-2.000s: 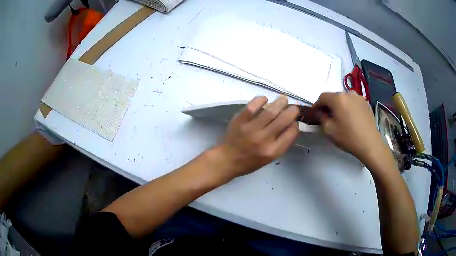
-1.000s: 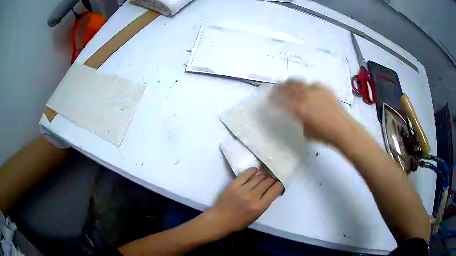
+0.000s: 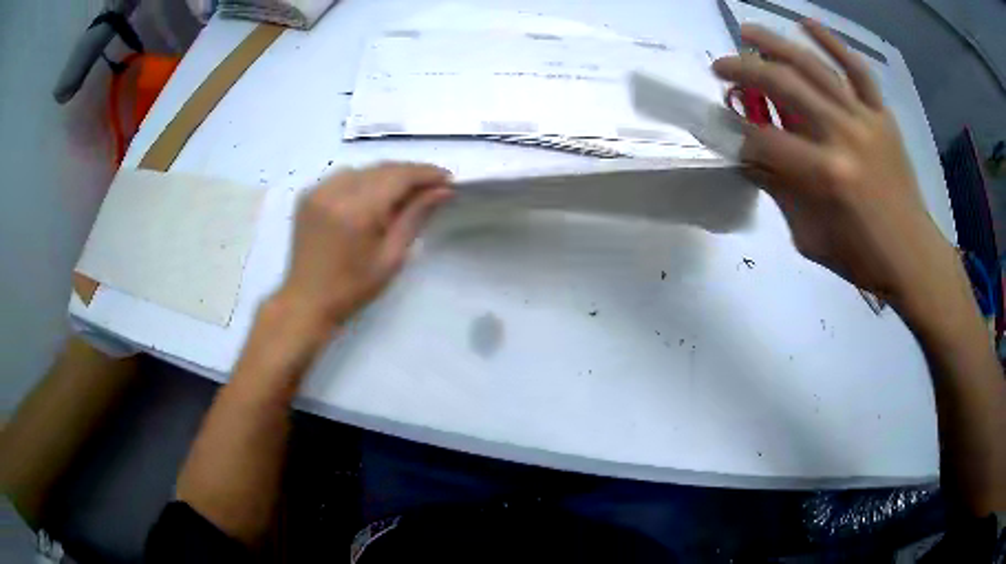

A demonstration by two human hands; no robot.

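Observation:
A limp fabric piece (image 3: 601,198) is stretched between my hands above the table, blurred, its long upper edge nearly level. My left hand (image 3: 359,237) pinches its left end. My right hand (image 3: 833,154) is at its right end, with the thumb side on the fabric and the other fingers spread and raised. A pale strip stands up beside my right thumb; I cannot tell if it is part of the fabric. The white pressing template (image 3: 485,83) lies behind on a stack of flat white layers.
A cream panel (image 3: 171,245) lies at the left table end by a tan strip (image 3: 210,97). A folded cloth bundle (image 3: 276,9) is at the far left. Red-handled scissors (image 3: 750,106) are partly behind my right hand. Another person's arm (image 3: 66,402) is at the left edge.
The fabric has been lifted off the table and spread lengthwise. My left hand moved left and up from the near edge; my right hand moved right. The view has shifted slightly.

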